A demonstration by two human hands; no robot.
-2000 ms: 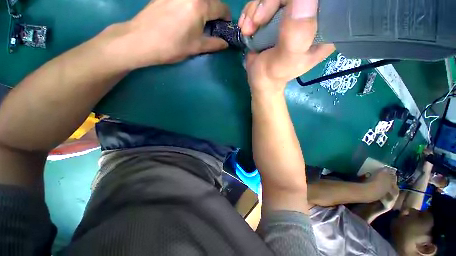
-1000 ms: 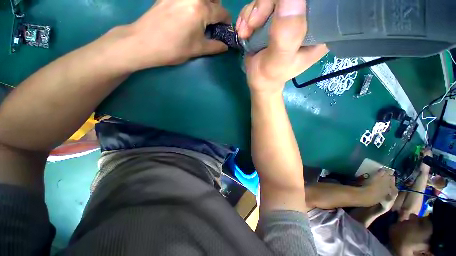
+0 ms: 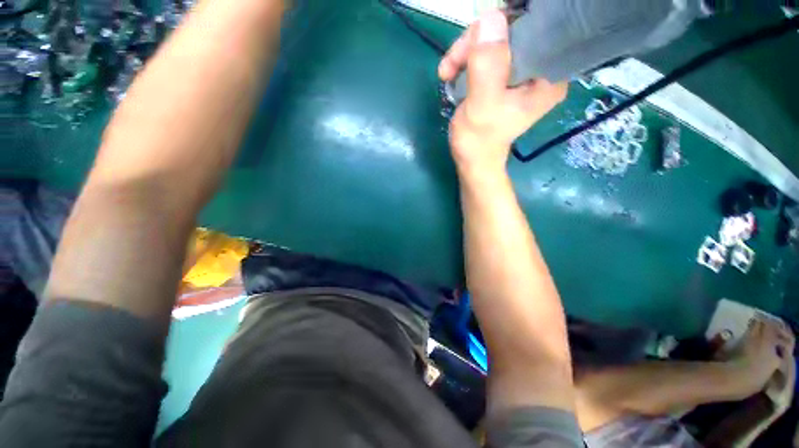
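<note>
My right hand (image 3: 498, 101) is at the top centre, wrapped around the narrow end of the grey corded power tool (image 3: 596, 39), whose body runs to the upper right. A small dark piece shows beside the fingers at the tool's nose; I cannot tell what it is. My left forearm reaches up past the top edge, and my left hand is cut off by it. No board shows in my left hand.
A pile of boards (image 3: 66, 57) lies at the upper left. Right of my forearm are a heap of pale rings (image 3: 618, 140), a small board (image 3: 671, 147), white square frames (image 3: 727, 243) and the black cord (image 3: 648, 92). A neighbour's hand (image 3: 767, 354) is at lower right.
My left arm has swung upward and its hand has left the picture, away from the tool. The view has shifted; the board pile has come in at upper left. My right hand still holds the tool.
</note>
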